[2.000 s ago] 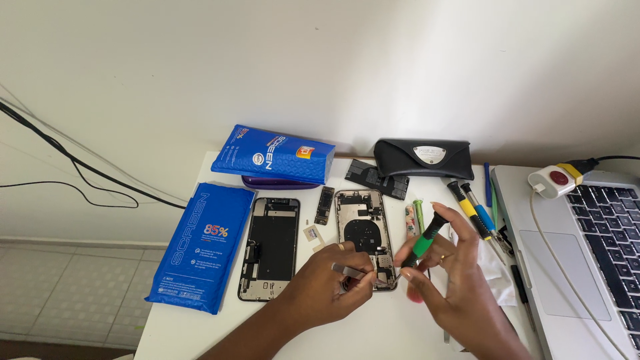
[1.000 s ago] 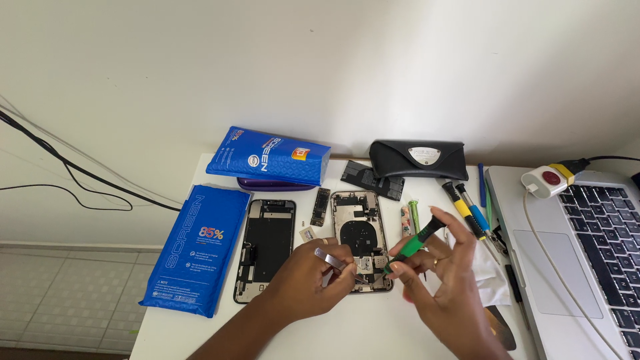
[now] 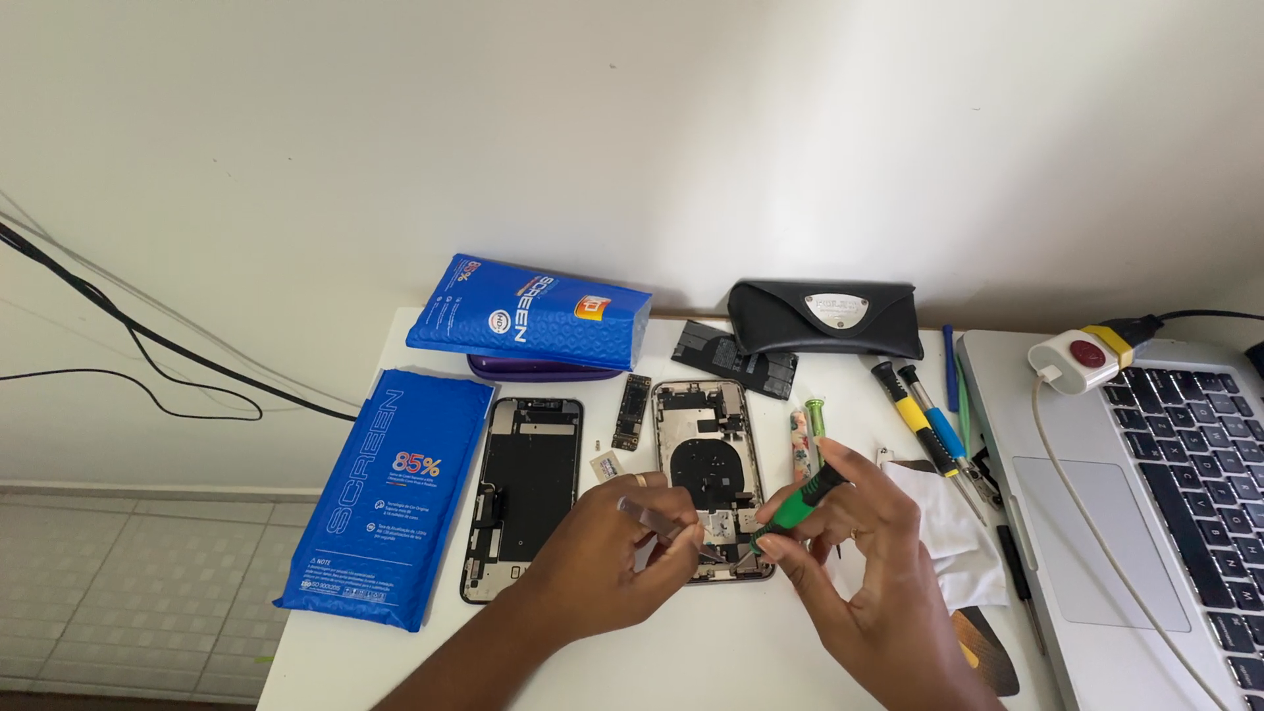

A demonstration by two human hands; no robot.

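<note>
An opened phone housing [image 3: 706,472] lies on the white table, its inner parts exposed. My left hand [image 3: 627,558] grips metal tweezers [image 3: 652,515], whose tips reach the lower part of the housing. Between the fingers of my right hand [image 3: 859,543] is a green and black screwdriver [image 3: 798,509], tilted, its tip at the housing's lower right part. A phone screen assembly [image 3: 533,464] lies back side up to the left. Between the two stands a small logic board [image 3: 632,412] lying flat. A black phone battery [image 3: 736,360] is behind the housing. My fingers partly hide the housing's lower end.
Blue padded envelopes [image 3: 395,504] lie at the left and back. A black glasses case [image 3: 828,318] is at the back. Yellow [image 3: 918,420] and blue [image 3: 933,413] screwdrivers, a white cloth [image 3: 943,538] and a laptop [image 3: 1096,553] with a plug adapter [image 3: 1076,357] on it are at the right.
The screwdriver in my right hand has come down to the housing's lower end since the earliest frame. My left hand stays by the housing with the tweezers.
</note>
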